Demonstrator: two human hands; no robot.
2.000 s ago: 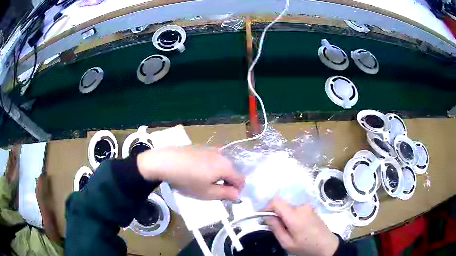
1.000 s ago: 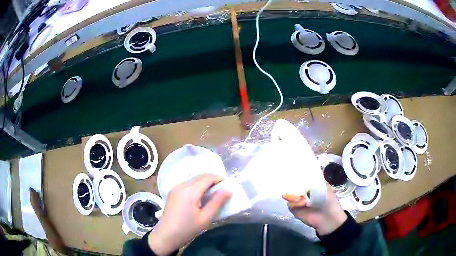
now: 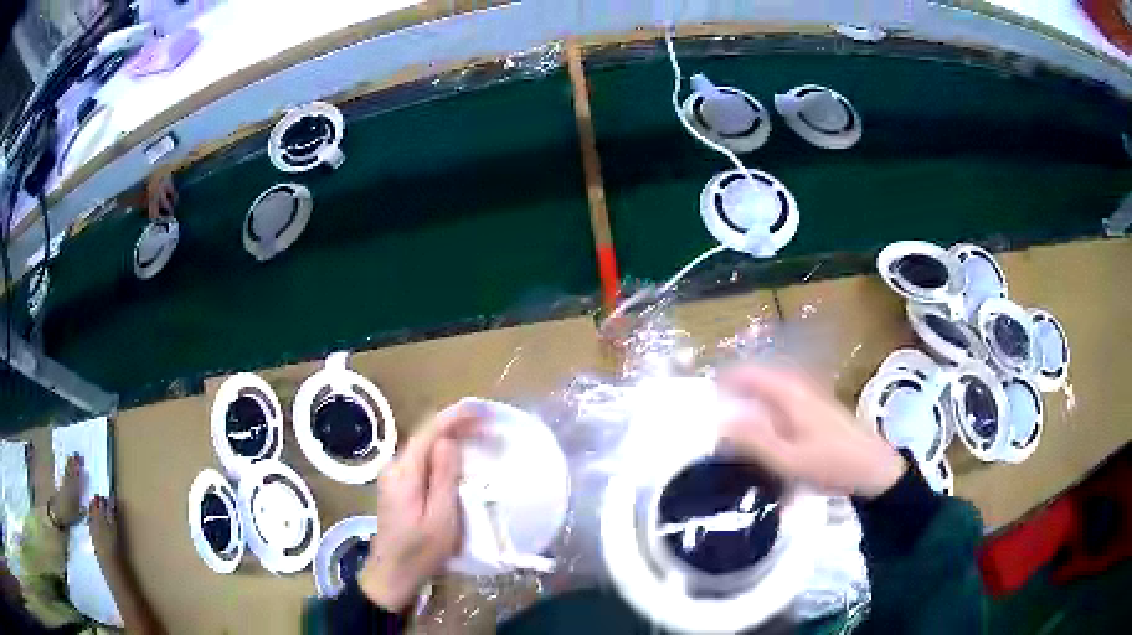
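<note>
A large round fixture [image 3: 633, 564] with a white ring and glossy black centre is close in front of me. My right hand [image 3: 813, 428] is blurred at its upper right edge and holds it; its fingertips are partly hidden in glare. My left hand [image 3: 416, 515] grips the left rim of a white tub [image 3: 528, 478], with a thin white strip [image 3: 499, 527] across it. Clear crinkled plastic [image 3: 590, 403] lies between and behind the hands.
Round fixtures cluster left [image 3: 344, 426] and right [image 3: 977, 409] on the brown board. Others sit on the green belt [image 3: 435, 223], crossed by a divider stick [image 3: 590, 161]. A white cord [image 3: 683, 99] hangs over it. Another person's hands [image 3: 106, 527] show far left.
The black-centred face of the fixture now shows at my right hand. My left hand has moved from the small white piece to the tub's left rim. Another person's hand has appeared at the far-left belt fixture.
</note>
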